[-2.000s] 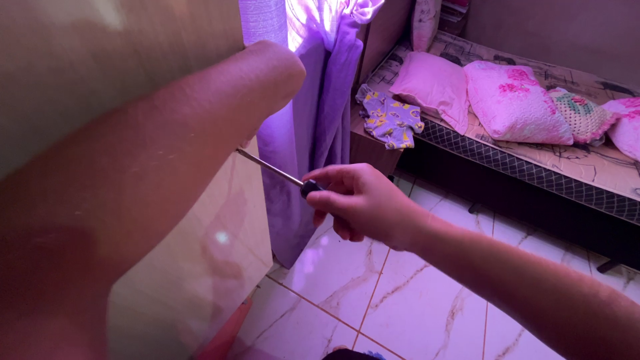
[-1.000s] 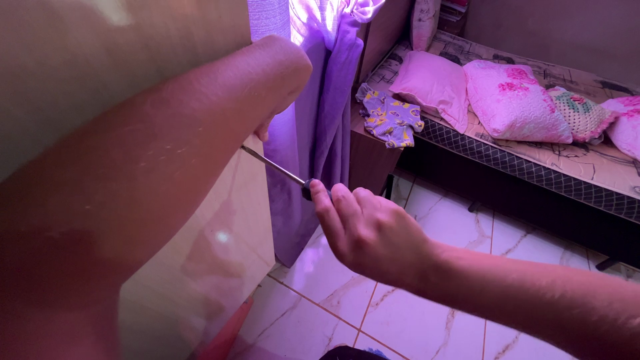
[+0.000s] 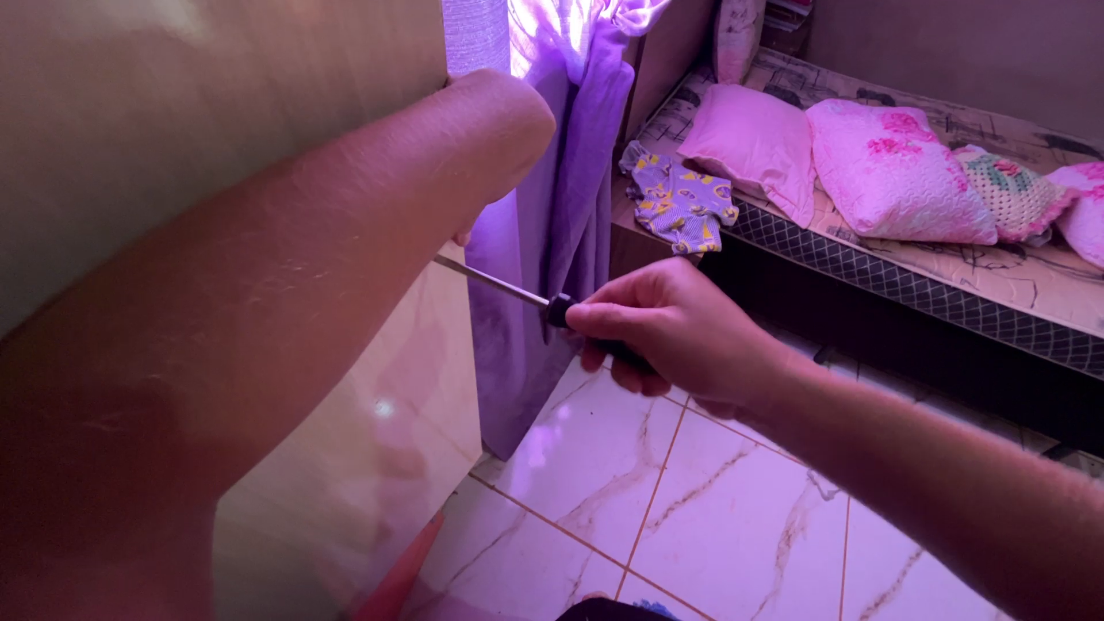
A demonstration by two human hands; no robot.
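My right hand (image 3: pixel 651 323) grips the black handle of a screwdriver (image 3: pixel 504 286). The metal shaft points up and left toward the edge of a pale, glossy panel (image 3: pixel 379 440), and its tip is hidden behind my left forearm. My left arm reaches across the panel from the lower left. Only small parts of my left hand (image 3: pixel 463 235) show past the forearm, close to the screwdriver's shaft; what its fingers do is hidden.
A purple curtain (image 3: pixel 552 216) hangs just behind the panel's edge. At the right stands a bed with a bare mattress (image 3: pixel 931 285), a pink pillow (image 3: pixel 750 138) and several cushions. A patterned cloth garment (image 3: pixel 681 198) lies at its corner. The floor (image 3: pixel 733 500) has marbled tiles.
My right hand has changed its hold on the screwdriver's handle: a second ago its back was turned up with the fingers over the handle, and now the thumb lies along it.
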